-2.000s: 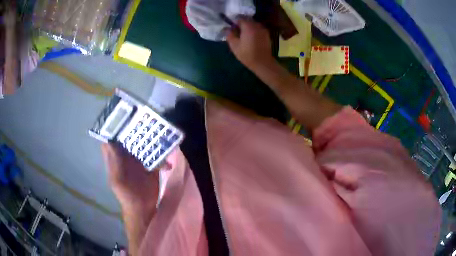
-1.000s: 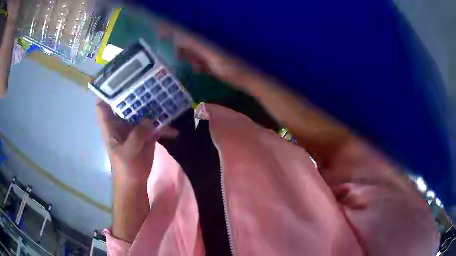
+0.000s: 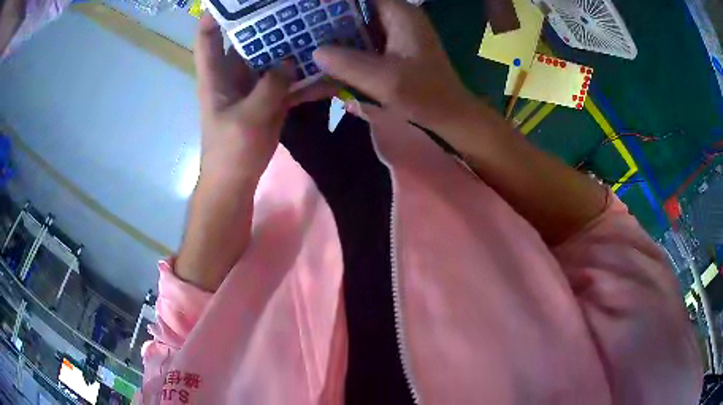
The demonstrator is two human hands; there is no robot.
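A white calculator [image 3: 289, 35] with dark blue keys is at the top of the view, its upper part cut off by the frame edge. My left hand [image 3: 246, 95] grips its left side, with the thumb over the lower keys. My right hand [image 3: 400, 63] is at its right side, with the thumb on the lower right keys and the other fingers hidden behind or beside it.
The green bench mat [image 3: 666, 87] at upper right bears yellow note cards [image 3: 552, 79] with red dot stickers, a brown block [image 3: 503, 15], a white slotted part [image 3: 591, 22] and yellow and blue tape. Thin wires lie at the right. Grey floor [image 3: 95, 103] shows at left.
The calculator and my left hand have moved up and right. My right hand has come from the bench to the calculator. The large blue shape that covered the upper right is gone.
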